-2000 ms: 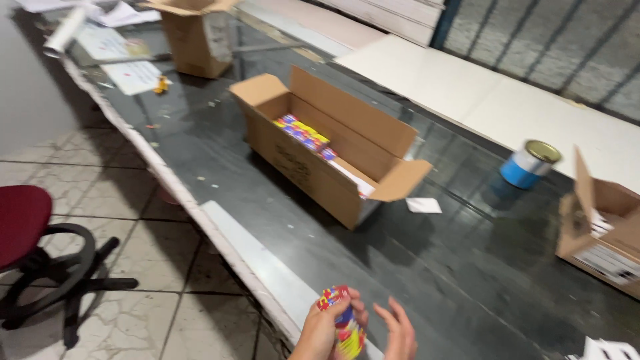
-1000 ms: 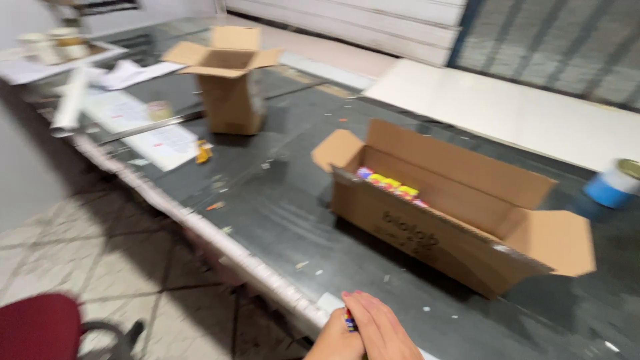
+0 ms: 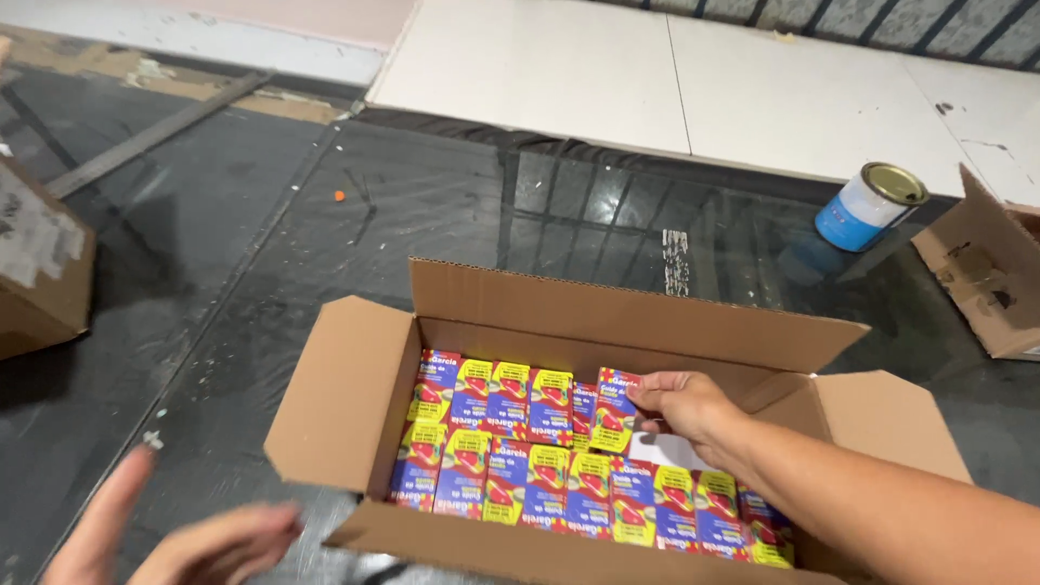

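An open cardboard box (image 3: 634, 313) on the dark table holds two rows of small printed packets (image 3: 508, 479), coloured red, blue and yellow. Inside it, my right hand (image 3: 691, 406) grips one packet (image 3: 615, 410) by its right edge, at the right end of the back row. White paper (image 3: 662, 448) shows beneath that hand. My left hand (image 3: 195, 536) is outside the box, to its lower left, fingers apart and holding nothing; it is partly cut off by the frame edge.
A blue and white metal can (image 3: 865, 210) stands at the back right, beside another open cardboard box (image 3: 987, 276). A taped cardboard box (image 3: 41, 260) is at the far left. Behind the dark table (image 3: 325, 236) runs a white panel (image 3: 552, 73).
My hands were together in front of the box, around a packet. They are now apart, the right one inside the box with a packet. The view has moved closer to the box.
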